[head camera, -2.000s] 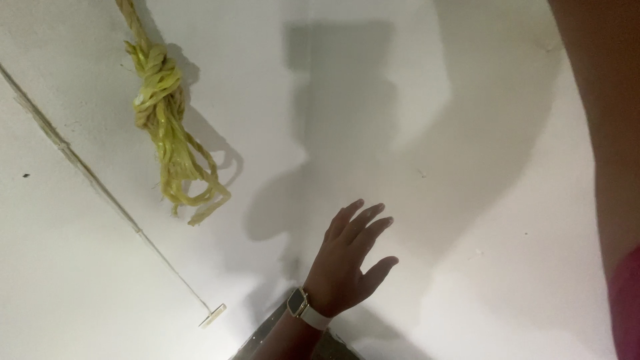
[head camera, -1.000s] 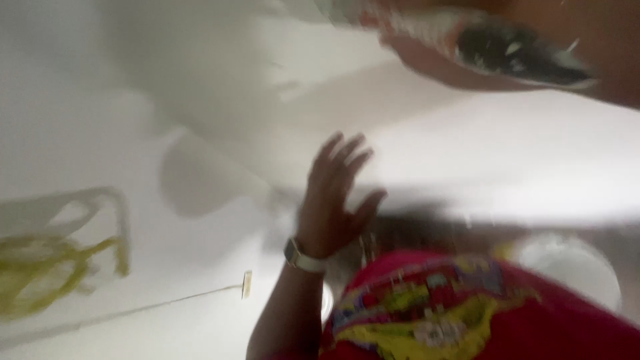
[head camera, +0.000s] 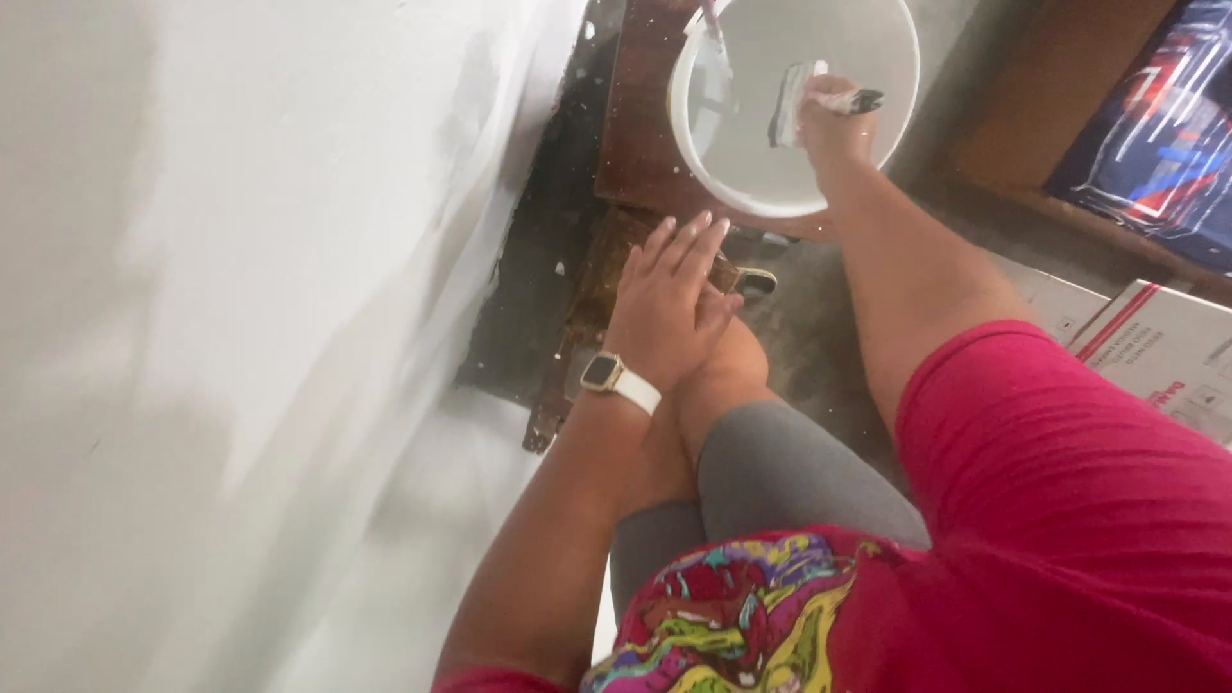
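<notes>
In the head view my right hand (head camera: 835, 125) is closed around a paintbrush (head camera: 791, 104) whose white-smeared bristles hang over a round white bucket (head camera: 685, 144). The dark tip of the brush's handle sticks out on the right of my fist. Pale liquid paint (head camera: 760, 173) shows inside the bucket. My left hand (head camera: 674, 298), with a white-banded watch (head camera: 621, 382) at the wrist, holds nothing; its fingers are extended above my bent knee (head camera: 727, 371), below the bucket. Whether the palm touches the knee, I cannot tell.
A white wall (head camera: 289, 241) fills the left side. The bucket stands on a reddish-brown wooden surface (head camera: 635, 115). On the right are a brown box-like piece (head camera: 1020, 106) with a blue and red patterned item (head camera: 1155, 135), and a white printed carton (head camera: 1155, 351) below it.
The view has swung from the wall down to the bucket. The brush, blurred at the upper right one second ago, is now over the bucket in my right hand. The yellow rope has left the view.
</notes>
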